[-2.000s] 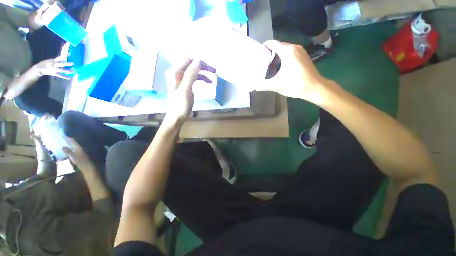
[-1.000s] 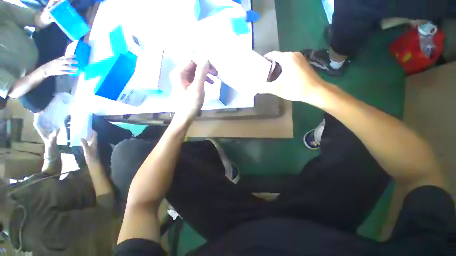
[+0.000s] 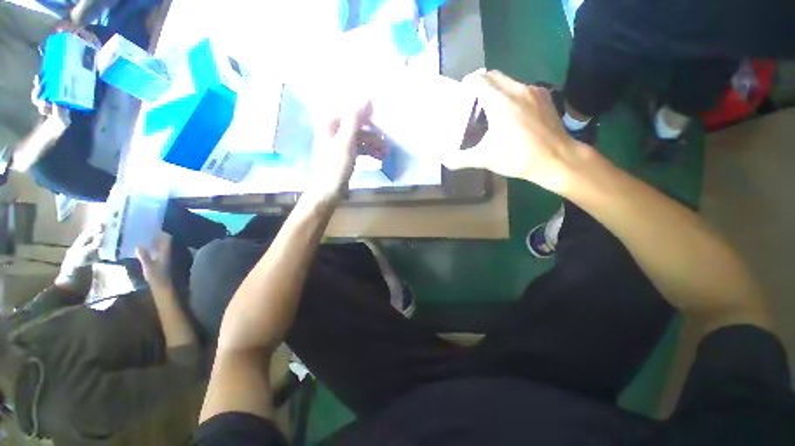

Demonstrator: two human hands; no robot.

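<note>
A white box-like piece (image 3: 423, 109), badly overexposed, is held above the near right corner of the table. My right hand (image 3: 519, 126) grips its right end, thumb below and fingers above, with a dark gap at that end. My left hand (image 3: 344, 148) is at its left side, fingers bent and partly washed out by glare; whether it touches the piece cannot be told. The outline of the piece merges with the white table top.
An open blue and white retail box (image 3: 200, 129) lies on the table (image 3: 392, 199) left of my hands. A neighbour at left holds a white box (image 3: 135, 225); another holds a blue box (image 3: 68, 71). A person in dark clothes stands at right near a red bag (image 3: 741, 100).
My hands stay nearly in place; the right fingers have lifted and spread a little. The neighbour's blue box has turned and moved left. The person at right has moved in front of the red bag.
</note>
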